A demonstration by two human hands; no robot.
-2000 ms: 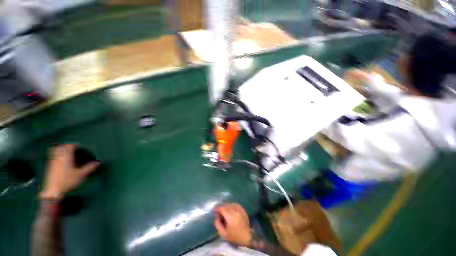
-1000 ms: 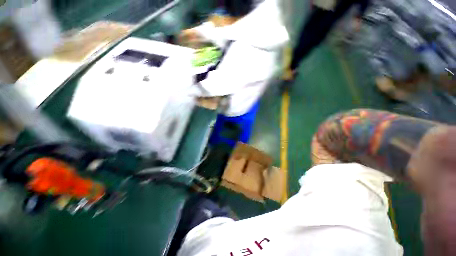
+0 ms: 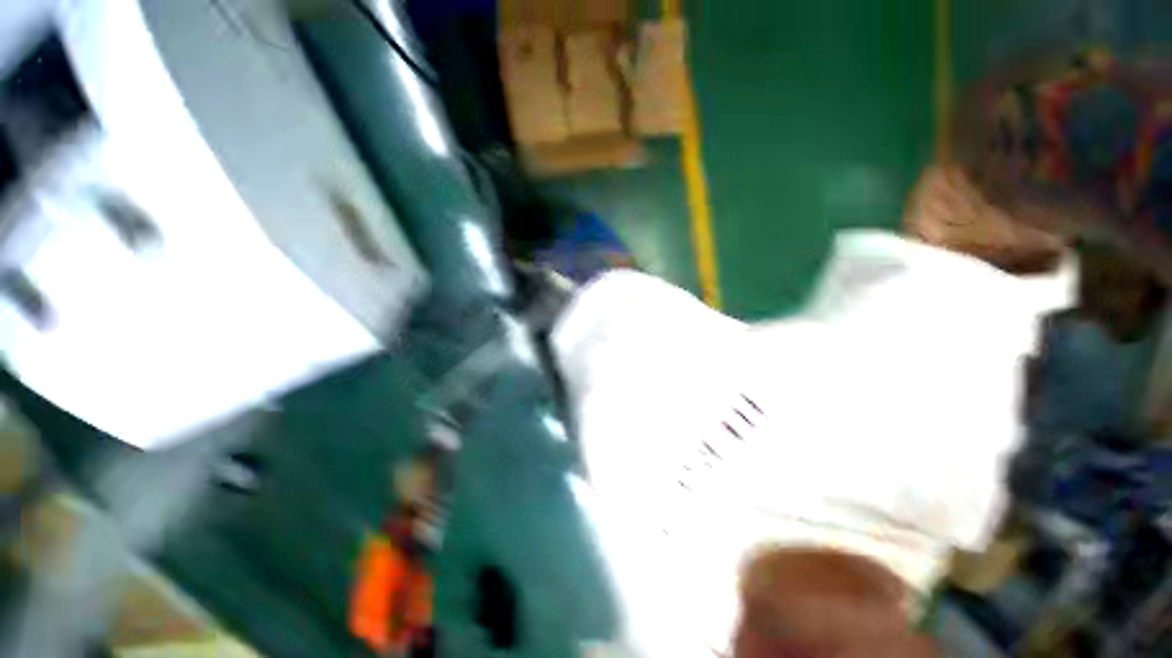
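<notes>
The orange electric screwdriver (image 3: 392, 594) lies or hangs over the green bench at the lower left, with its metal nose end toward the white box. No hand is seen on it. Neither of my hands can be made out. A tattooed arm crosses the upper right, coming out of a white sleeve and cut off by the edge. A blurred patch of bare skin shows at the bottom; I cannot tell which part of the body it is. The picture is strongly blurred.
The large white feeder box (image 3: 167, 283) fills the upper left on the green bench (image 3: 328, 424). A small pale and dark disc (image 3: 237, 473) lies near it. A dark object (image 3: 496, 607) is right of the screwdriver. Open cardboard boxes (image 3: 572, 84) stand near a yellow floor line.
The view has swung sharply to the right and down. Both hands, seen two seconds ago, are out of sight. The tattooed arm now shows higher up at the right.
</notes>
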